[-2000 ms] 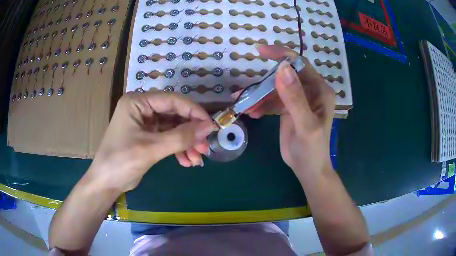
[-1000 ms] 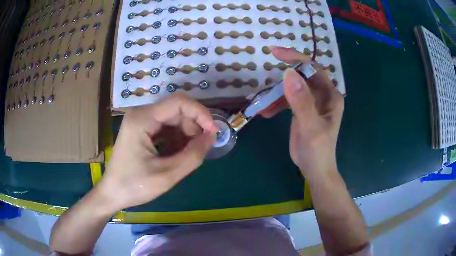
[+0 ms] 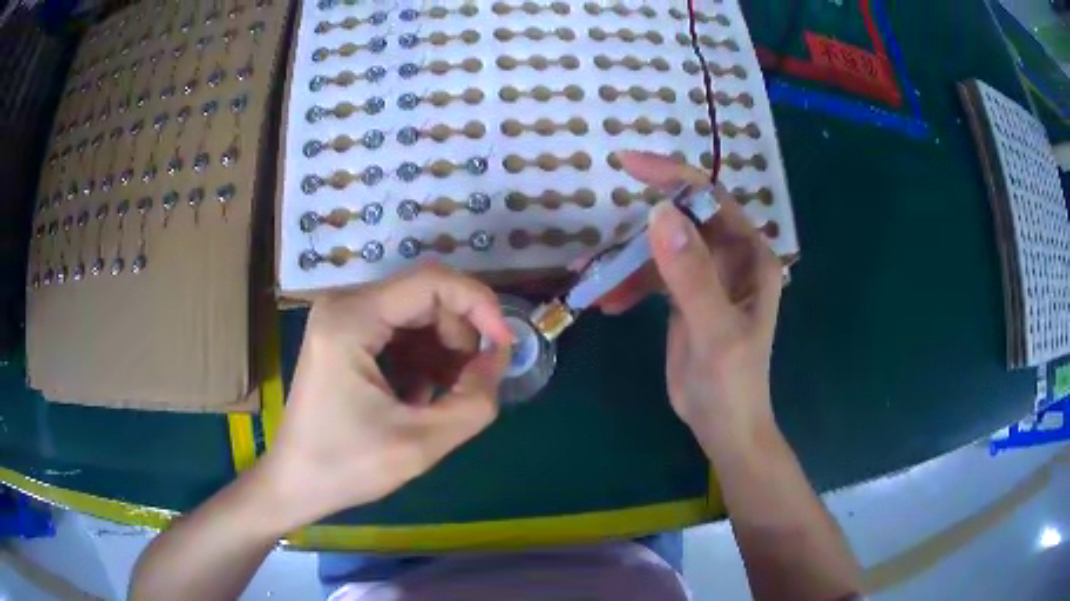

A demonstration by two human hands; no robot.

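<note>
My right hand (image 3: 716, 294) holds a slim grey-silver corded hand tool (image 3: 610, 268) slanting down to the left. Its gold-coloured tip (image 3: 552, 318) is over the right edge of a round dispenser bottle (image 3: 534, 373). A dark red cord (image 3: 708, 88) runs up from the tool over the white tray. My left hand (image 3: 393, 376) is over the bottle's left side with thumb and forefinger together at the white top; whether a small part is between them cannot be told. The white slotted tray (image 3: 587, 241) behind has silvery discs (image 3: 481, 241) in its left columns.
A brown cardboard tray (image 3: 153, 340) with rows of discs and leads lies at left. Another white-topped tray stack (image 3: 1033, 223) stands at right. A red label (image 3: 845, 59) lies at the right rear inside blue tape. Yellow tape (image 3: 505, 532) runs along the near table edge.
Since two seconds ago, my left fingers have parted from the tool's gold tip and moved to the bottle's top. My right hand still holds the tool. The view has shifted slightly.
</note>
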